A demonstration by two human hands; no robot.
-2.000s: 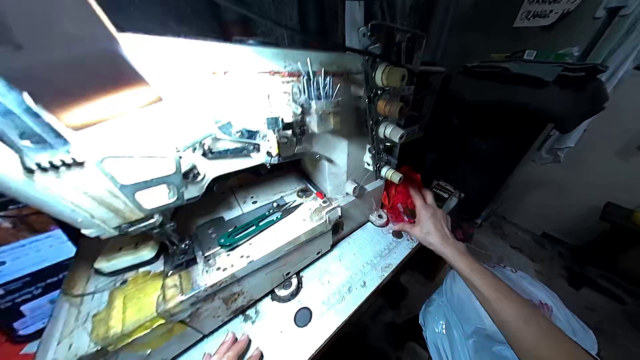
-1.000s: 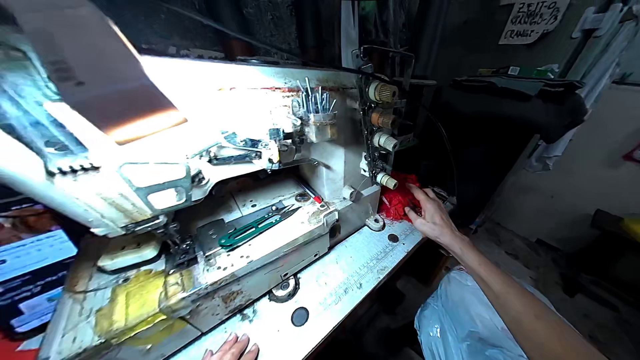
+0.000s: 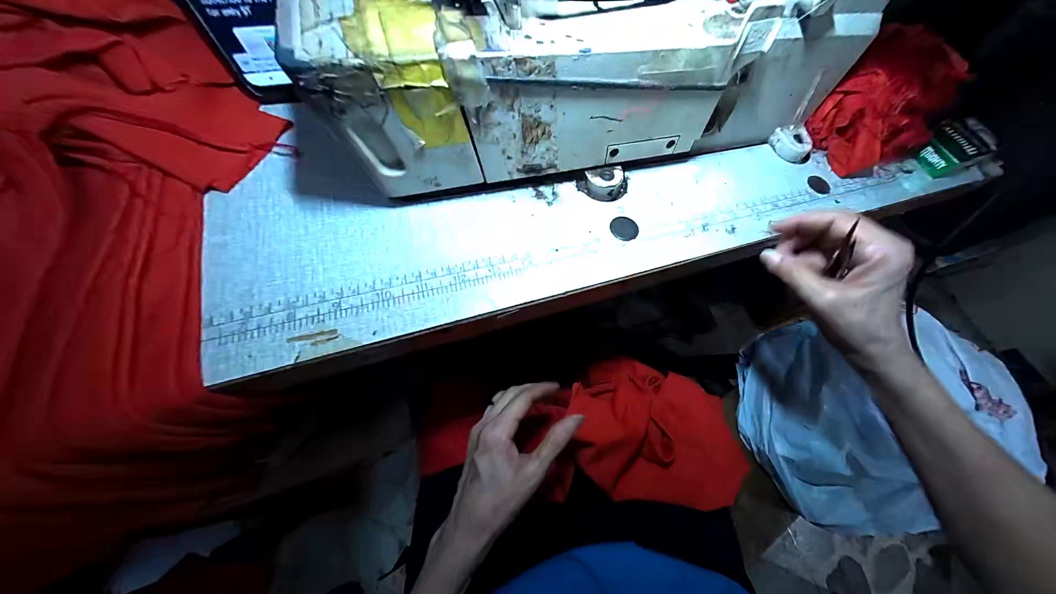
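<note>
My left hand [image 3: 511,450] is low in the middle of the head view, fingers curved and apart, over a red cloth [image 3: 660,437] in my lap. Whether its fingertips touch the cloth, I cannot tell. Off the front edge of the table, at the right, my right hand [image 3: 854,280] holds a small dark pointed tool [image 3: 843,247] between palm and fingers; its kind is unclear. The sewing machine [image 3: 594,115] stands on the table behind both hands. A crumpled red cloth bundle [image 3: 887,99] lies by the machine's right end, apart from my right hand.
More red fabric [image 3: 91,289] drapes over the table's left side beside a lit screen [image 3: 260,54]. Rulers are marked along the white tabletop [image 3: 396,247]. A small green box [image 3: 953,148] sits at the far right corner. A pale plastic bag [image 3: 833,437] stands below my right forearm.
My right hand has left the red bundle by the machine and come nearer, now with a small dark tool in it. My left hand has moved off the tabletop to my lap. The view has tilted down.
</note>
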